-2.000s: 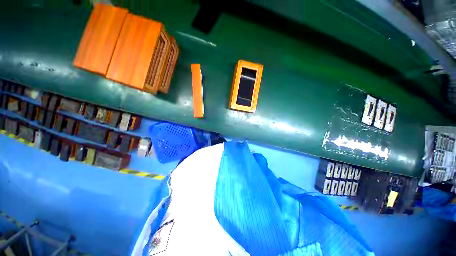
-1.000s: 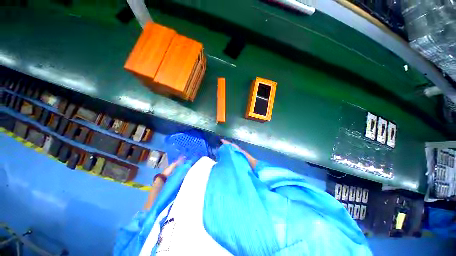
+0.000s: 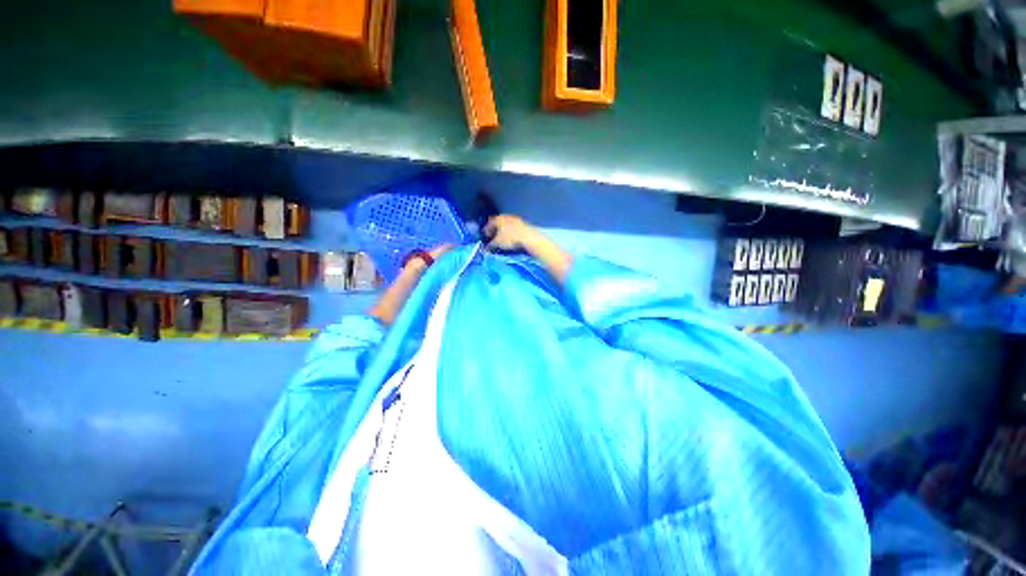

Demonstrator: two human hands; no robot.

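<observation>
The blue mesh basket (image 3: 396, 216) is low at the bench edge, in front of my body. My left hand (image 3: 428, 254) is beside its lower right side, with a red band at the wrist and its fingers partly hidden. My right hand (image 3: 510, 233) has curled fingers at the front of my blue garment, beside a small dark thing (image 3: 486, 212). Whether either hand holds anything is unclear. An orange fixture with a dark centre (image 3: 579, 99) lies on the green bench (image 3: 664, 129), cut by the top edge. A thin orange bar (image 3: 474, 73) lies to its left.
Stacked orange blocks (image 3: 315, 43) stand at upper left. Rows of metal blocks (image 3: 203, 261) are at left. Three white-framed parts (image 3: 852, 95) and clear film (image 3: 816, 158) lie at bench right. A dark parts tray (image 3: 765, 270) is below them.
The view has tilted downward, so the bench items sit higher. Both hands have come into view since the first frame. My right hand now shows more fully beside the dark thing.
</observation>
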